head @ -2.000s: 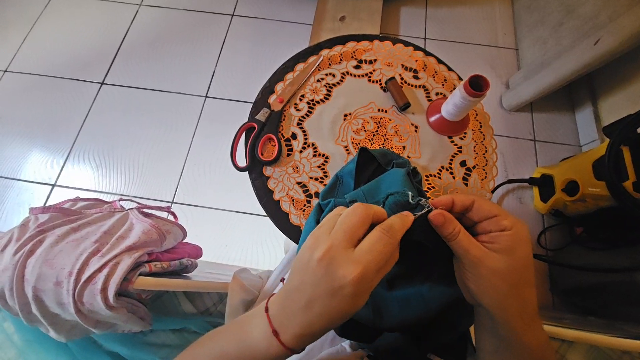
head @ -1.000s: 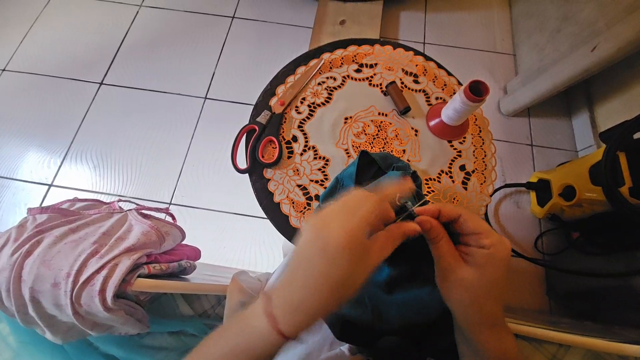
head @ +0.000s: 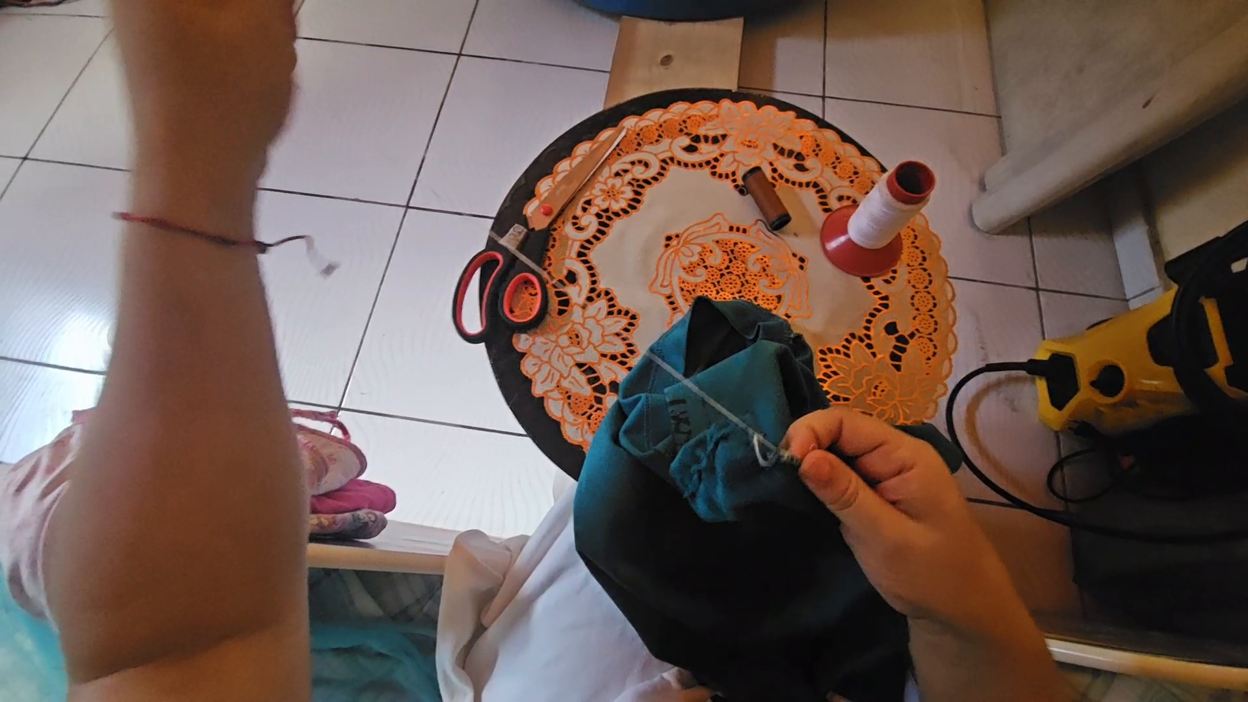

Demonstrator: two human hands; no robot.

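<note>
My left hand (head: 210,68) is raised at the upper left, blurred and cut off by the frame's top edge, so its fingers are hidden; a red string bracelet (head: 190,231) circles the wrist. Between thumb and fingertips, my right hand (head: 853,478) pinches the edge of a dark teal garment (head: 629,497). A small loop of pale thread (head: 765,448) lies at those fingertips, and the thread stretches from there toward the upper left, across the garment and over the scissors. Cloth bunches up beside the right hand. Any needle is too small to make out.
On the round table with a cutwork cloth (head: 624,258) are black-and-red scissors (head: 526,278), a brown thread spool (head: 765,198) and a white thread cone (head: 882,219). A yellow machine (head: 1131,356) with a black cable stands right. Pink clothing (head: 346,478) lies left.
My left hand has moved from beside the right hand at the garment to the upper left. A long stretch of thread now shows. The right hand still pinches at the garment.
</note>
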